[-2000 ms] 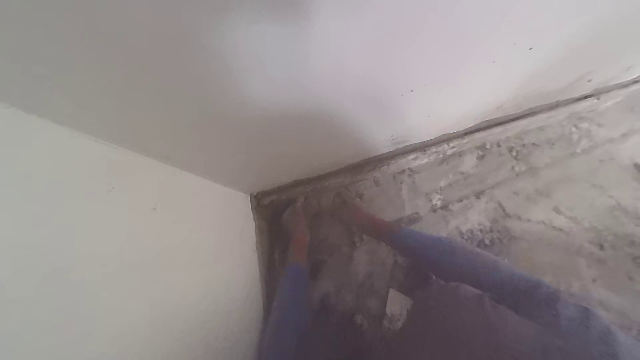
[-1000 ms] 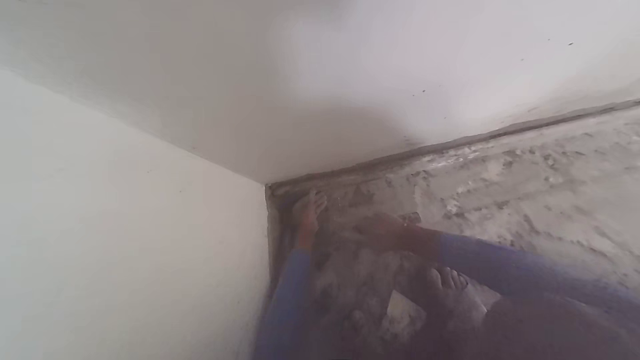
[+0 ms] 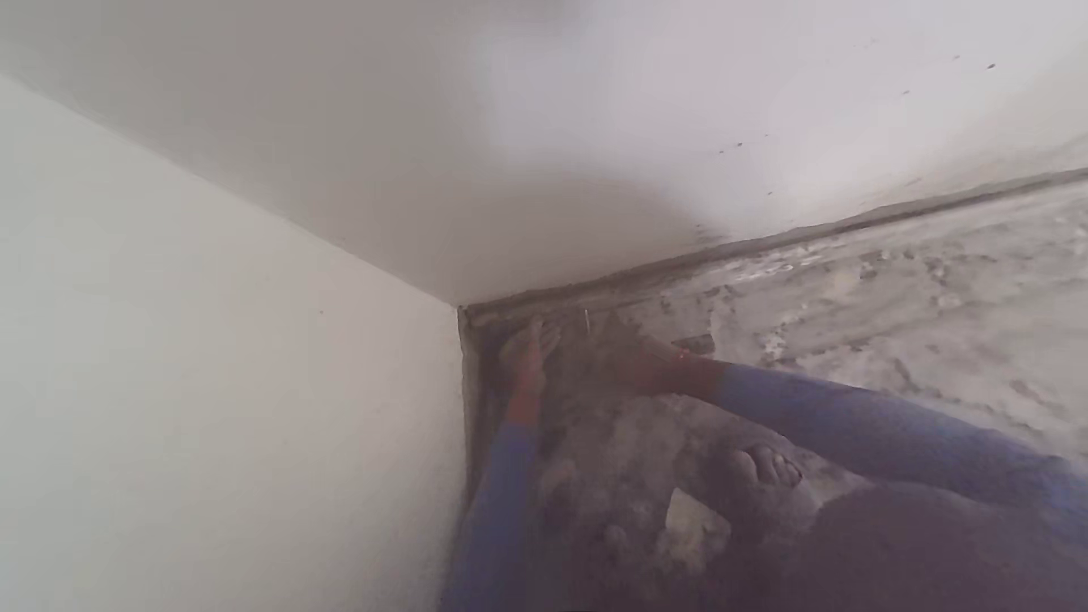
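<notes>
My left hand (image 3: 529, 353) is down at the floor in the corner where the two white walls meet, fingers stretched toward the far wall's foot. What lies under its palm cannot be told. To its right, my right hand (image 3: 648, 365) is low over dark, damp-looking mortar or dirt (image 3: 586, 353); its fingers blur into it, so a hold on anything cannot be made out. A short dark object (image 3: 695, 343) lies just beyond the right wrist. Both sleeves are blue.
The left white wall (image 3: 238, 382) and the far white wall (image 3: 595, 153) enclose the corner. The rough grey floor (image 3: 918, 297) runs off to the right. A pale flat fragment (image 3: 695, 527) lies near my bare foot (image 3: 767, 466), and a dark strip (image 3: 765, 242) follows the wall's foot.
Since two seconds ago my right hand has moved away from the far wall's foot and from my left hand. My foot, not seen in the oldest frame, now shows.
</notes>
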